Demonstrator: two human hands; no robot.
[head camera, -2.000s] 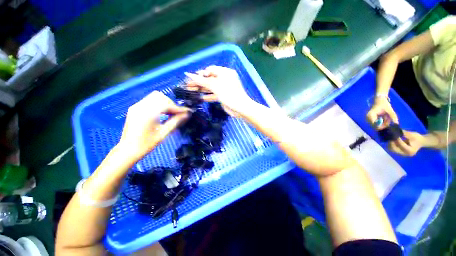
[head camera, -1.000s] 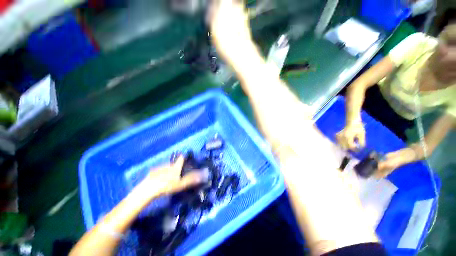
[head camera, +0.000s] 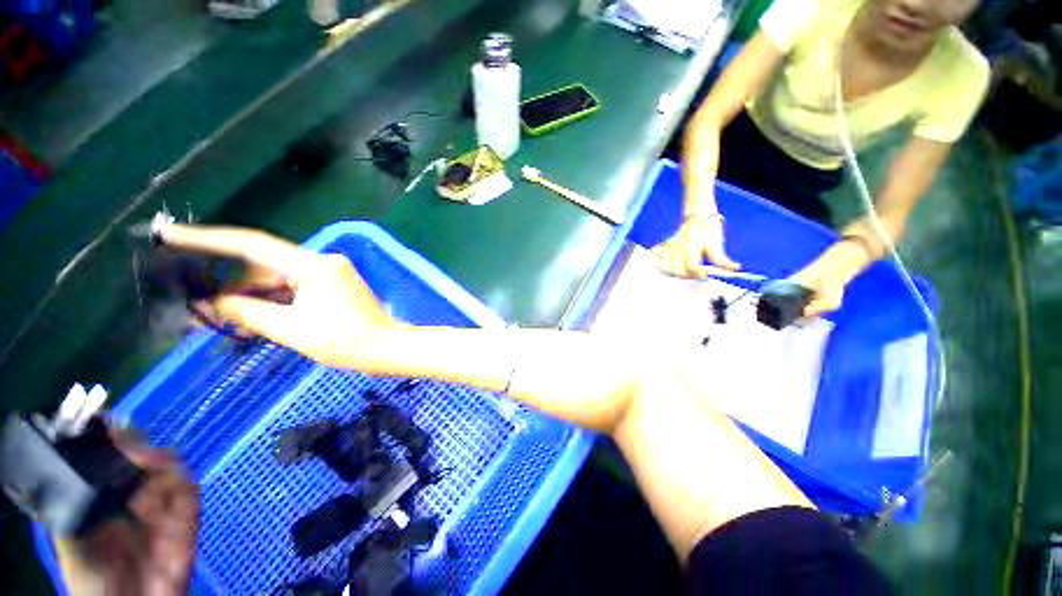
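The light blue perforated basket (head camera: 466, 309) lies on the bench, with a loose pile of black power adapters (head camera: 379, 460) and cords in it. My left hand (head camera: 146, 518), cut off by the bottom edge, holds a black power adapter with a pale label and pale prongs (head camera: 70, 466) beside the basket's left side. My right hand (head camera: 309, 303) reaches over the basket's far left corner, its fingers around a dark, blurred item (head camera: 192, 279) that looks like an adapter. A black cord bundle (head camera: 393, 146) lies on the bench beyond.
A white bottle (head camera: 497, 105), a phone (head camera: 559, 108), a yellow-brown item (head camera: 472, 175) and a thin pale-yellow brush (head camera: 571, 194) stand or lie on the bench. At right, a coworker (head camera: 868, 105) holds an adapter (head camera: 783, 304) over a blue bin (head camera: 903, 332).
My right hand has come back from the far bench to the basket's far left corner. My left hand has left the pile and moved left, now with an adapter. The view has shifted.
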